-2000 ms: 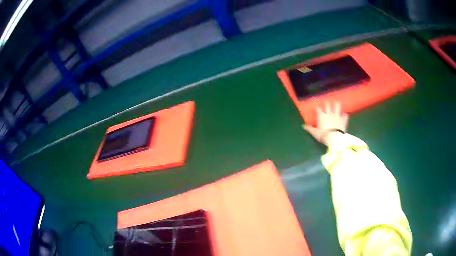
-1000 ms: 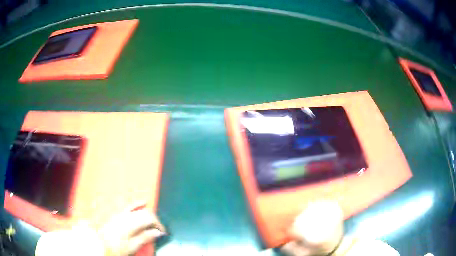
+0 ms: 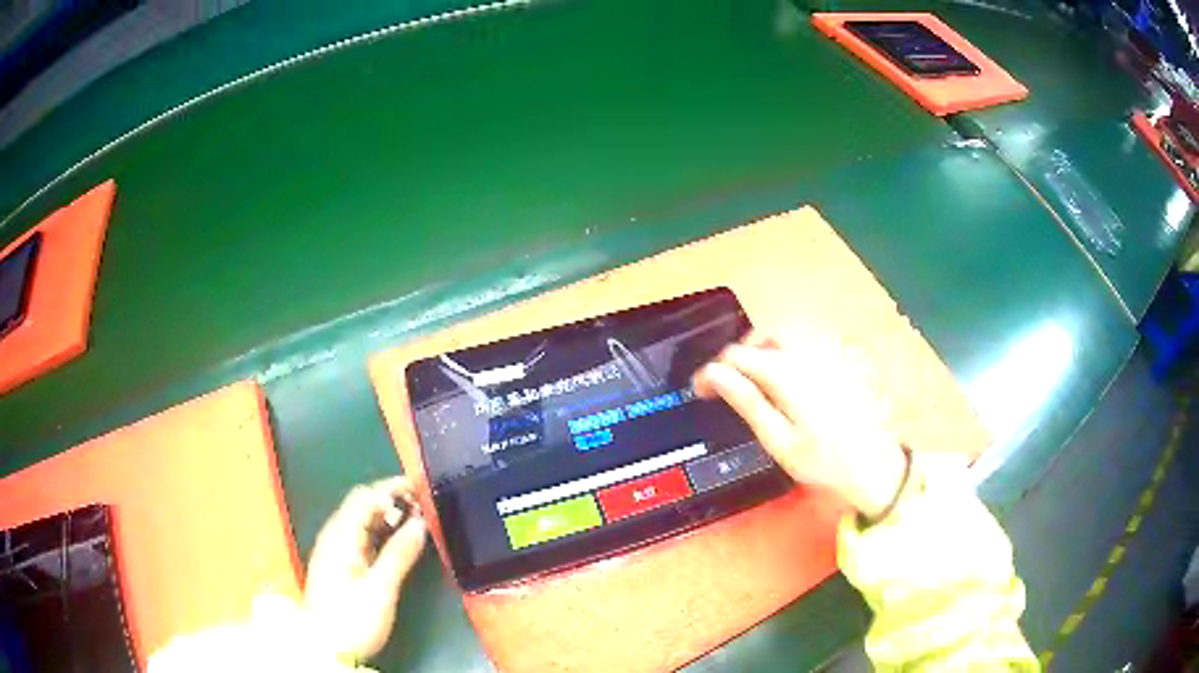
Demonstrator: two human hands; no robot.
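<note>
A black tablet (image 3: 592, 487) lies on an orange foam pad (image 3: 842, 302) in front of me. Its screen shows a dark test page with Chinese text, blue buttons and yellow-green and red buttons at the bottom. My right hand (image 3: 796, 414) is over the tablet's right part, fingers near the blue buttons, holding nothing that I can see. My left hand (image 3: 364, 559) is beside the tablet's left short edge, with a small dark piece (image 3: 396, 510) between thumb and fingers.
A second orange pad (image 3: 197, 487) with a dark tablet (image 3: 66, 585) lies at the lower left. Another pad with a tablet is at the left edge, and one (image 3: 940, 92) at the upper right. A yellow-striped floor shows at the right.
The view has shifted, so the tablet sits nearer the centre. My right hand has moved from the pad's lower edge onto the tablet. My left hand is now at the tablet's left edge.
</note>
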